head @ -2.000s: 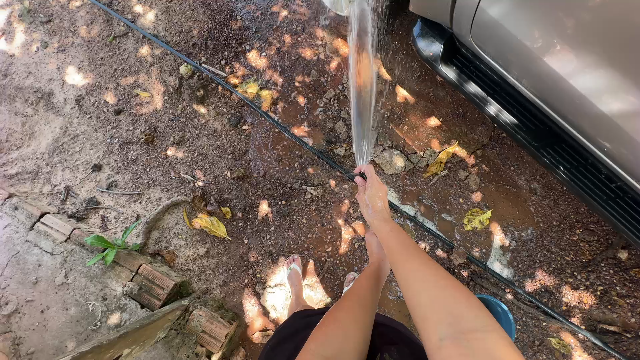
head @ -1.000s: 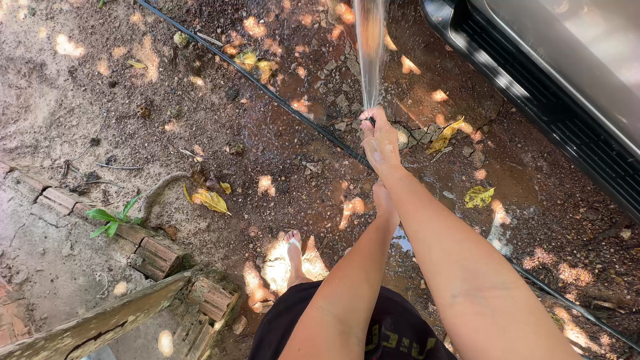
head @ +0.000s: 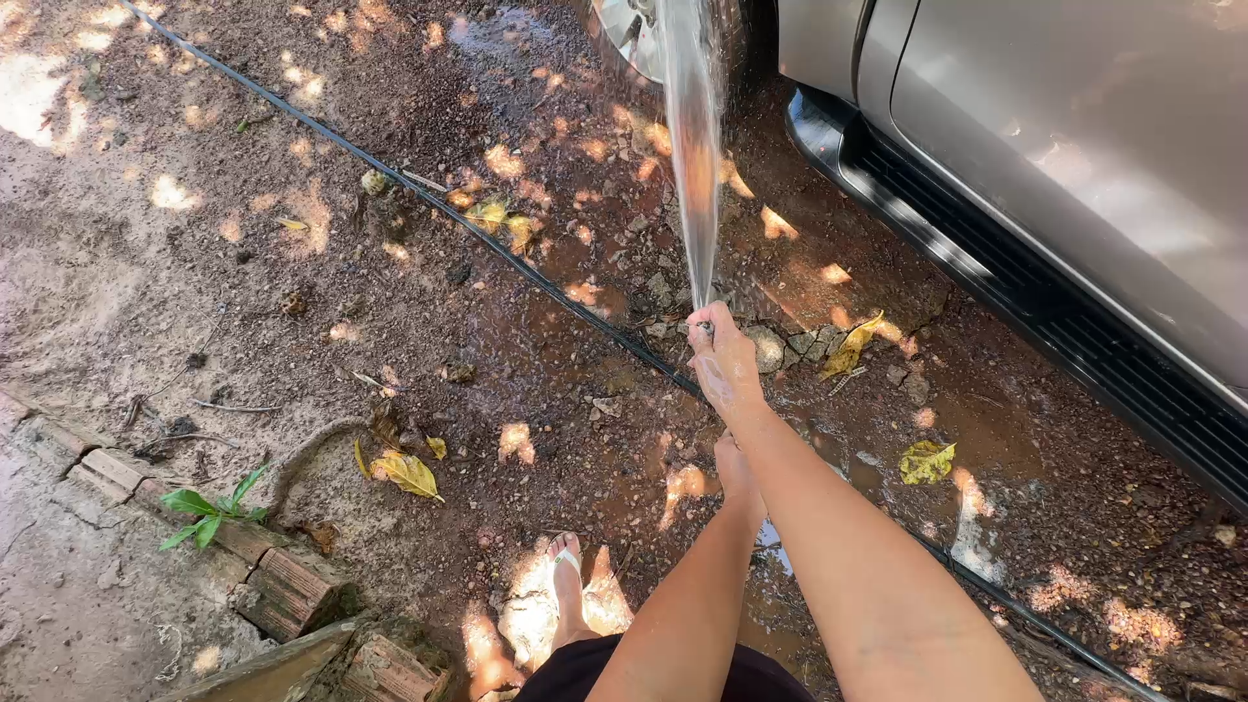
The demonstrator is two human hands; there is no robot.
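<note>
Water point(head: 690, 156) sprays forward from the end of a hose that my right hand point(head: 726, 361) grips, its fingers closed around the dark outlet; soap suds cling to the back of that hand. Just behind and below it is my left hand point(head: 736, 468), mostly hidden by the right forearm, so what it holds cannot be made out. The spray reaches toward a wheel point(head: 632, 34) of a beige vehicle point(head: 1063, 127), whose black running board point(head: 1024, 292) lies to the right of my hands.
A long dark hose point(head: 390, 171) crosses the wet gravel diagonally and passes beneath my arms. A brick edging point(head: 292, 585) with a small green plant point(head: 213, 512) runs along the lower left. Yellow leaves point(head: 408, 475) and stones point(head: 765, 348) dot the ground. My sandalled foot point(head: 566, 585) stands below.
The view has shifted, bringing the wheel back into sight compared with one second ago. Both hands stay together at the hose end, and water sprays in all the frames.
</note>
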